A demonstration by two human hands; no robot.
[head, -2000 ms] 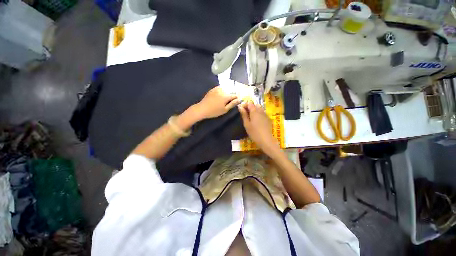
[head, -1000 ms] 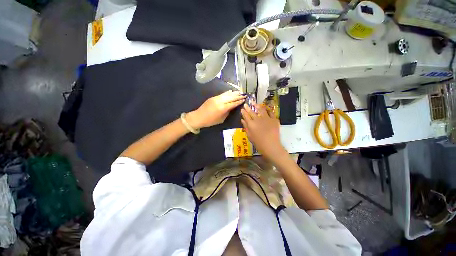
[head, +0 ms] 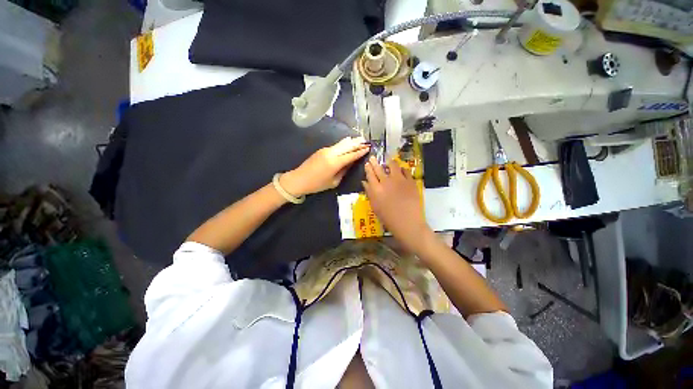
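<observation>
A large dark fabric panel (head: 205,152) lies spread left of the needle and hangs over the table's front edge. My left hand (head: 328,166) lies on the panel with its fingertips at its edge, close to the needle area (head: 378,149). My right hand (head: 395,199) is just right of it, fingers bent at the presser foot, over the yellow tape (head: 367,218). What its fingertips touch is hidden. The white sewing machine (head: 501,83) stands behind and to the right.
Yellow-handled scissors (head: 507,194), a brown strip (head: 523,140) and a glossy dark piece (head: 579,174) lie right of my hands. A dark pad (head: 438,159) lies beside the tape. The lamp head (head: 315,102) hangs over the panel. Another dark cloth (head: 285,34) lies behind.
Since the first frame both hands have moved to the needle area, and my right hand has turned palm down over the tape. The view has shifted. Little differs from one second ago.
</observation>
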